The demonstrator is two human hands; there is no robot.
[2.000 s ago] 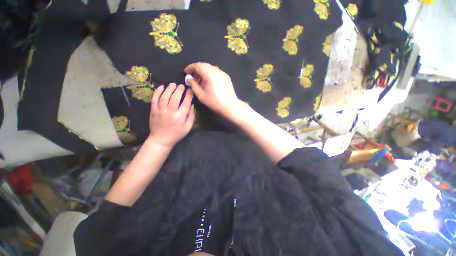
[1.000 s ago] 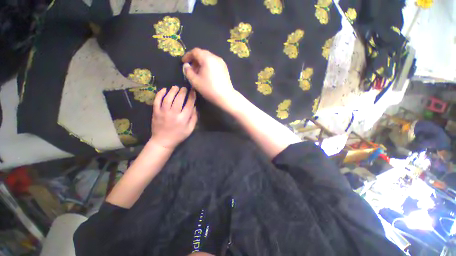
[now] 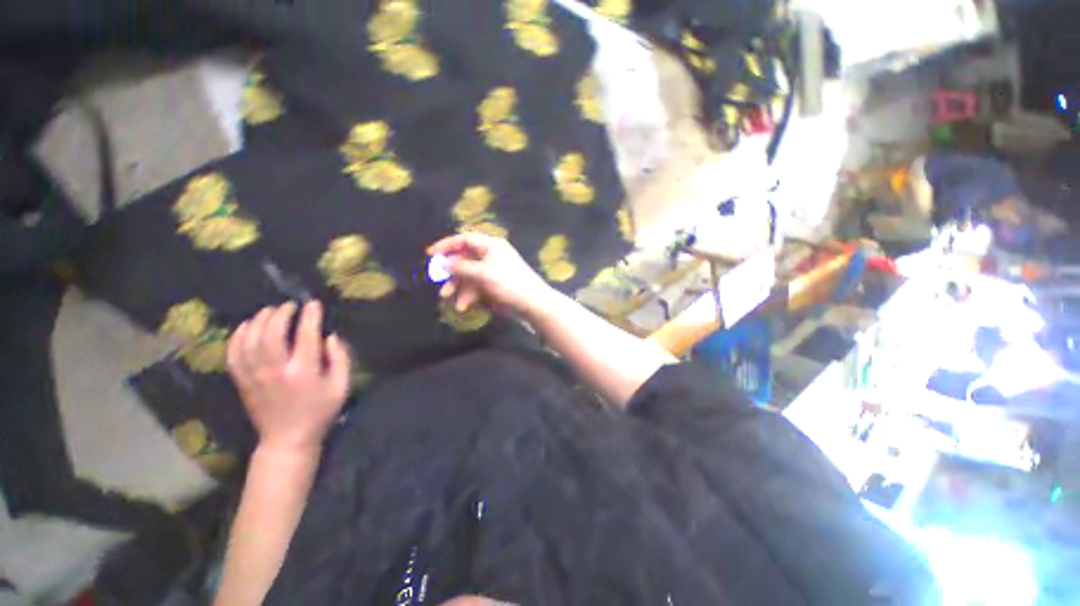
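Note:
Black fabric with gold butterfly motifs (image 3: 377,156) lies spread before me; the frame is blurred. My left hand (image 3: 288,369) lies palm down on its near left part, fingers slightly apart, with no object seen in it. My right hand (image 3: 483,275) is to the right and holds a small white piece of chalk (image 3: 439,269) between thumb and fingertips, over or on the fabric; contact is unclear. A short pale mark (image 3: 284,279) shows on the cloth just above my left hand.
Pale table surface shows through a gap at left (image 3: 113,408) and along the cloth's right edge (image 3: 663,130). More black and gold cloth (image 3: 737,71) is heaped at upper right. Wooden frames, a blue item (image 3: 740,355) and bright clutter lie beyond the table at right.
The view has swung to the right, so the cloth appears shifted left and turned. My hands are farther apart than before. The chalk is still in my right hand.

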